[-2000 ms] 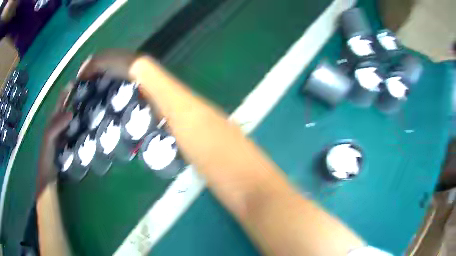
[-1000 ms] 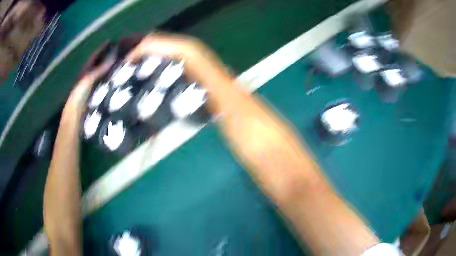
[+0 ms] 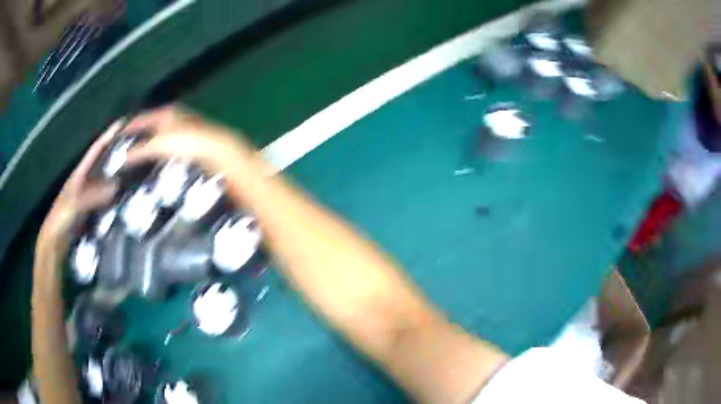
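Several grey fan housings (image 3: 140,211) with bright white jagged ends stand bunched at the left, over the pale strip and the bench. My left hand (image 3: 77,197) curves around their left side. My right hand (image 3: 178,138) curves around their far and right side, fingers on a housing at the back. Both hands are blurred. Grey barrels (image 3: 175,259) lie on their sides at the bunch's near edge. Another housing (image 3: 216,309) stands just nearer, with a thin lead beside it. More housings (image 3: 178,394) are cut off at the bottom edge.
The green bench (image 3: 411,205) meets the darker curved conveyor (image 3: 300,79) at a pale strip (image 3: 356,102). One housing (image 3: 506,124) stands apart at the right, with a further group (image 3: 545,63) behind it. A brown cardboard box (image 3: 652,47) is at top right. A red item (image 3: 658,221) lies beyond the bench edge.
Both hands and the bunched housings have come off the conveyor, across the pale strip, toward the bench. Some barrels now lie tipped. The view has shifted, showing more housings at bottom left.
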